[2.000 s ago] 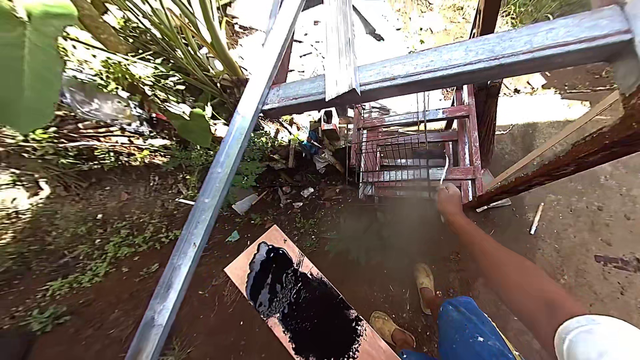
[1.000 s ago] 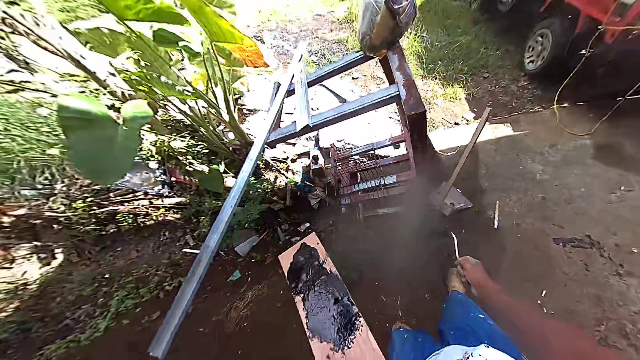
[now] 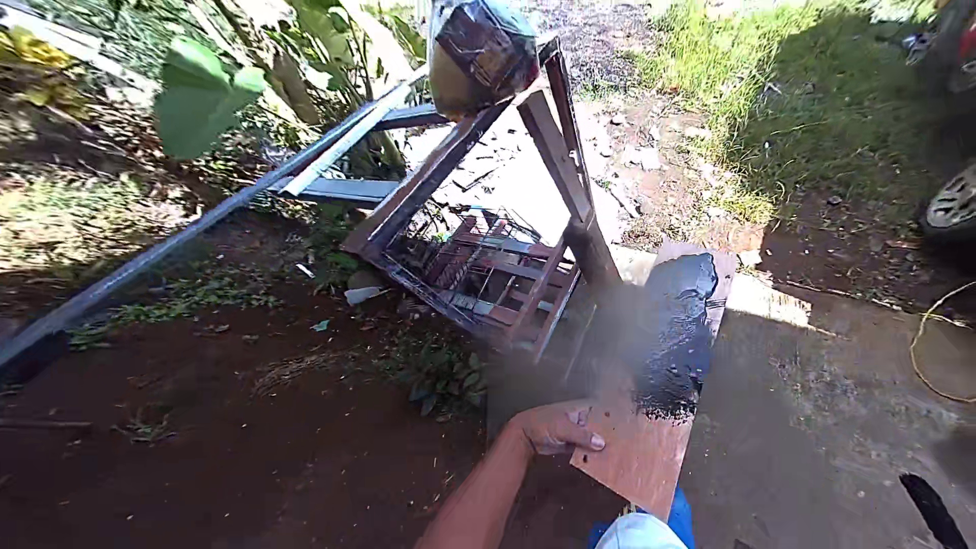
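My left hand [image 3: 563, 428] is shut on the near left edge of a flat wooden board [image 3: 644, 450], its thumb lying on the top face. The board slants up and away to the right. A thick, glossy black coating [image 3: 679, 328] covers most of its far part, while the near end is bare. Just beyond the hand stands a brown metal frame [image 3: 435, 179], with a slatted reddish rack [image 3: 526, 271] seen through it. My right hand is out of view. A hazy blur covers the area between rack and board.
A wrapped bundle [image 3: 484, 57] sits on the frame's upper corner. A long metal bar [image 3: 191, 225] slopes down at the left, near a large green leaf [image 3: 202, 99]. At the right are a vehicle wheel [image 3: 953, 202], a yellow cord [image 3: 919, 343] and a dark elongated patch [image 3: 930, 507].
The coated board has moved from lower centre to the right of the frame. My right hand, earlier holding a thin pale tool, has left the view. The view has shifted considerably.
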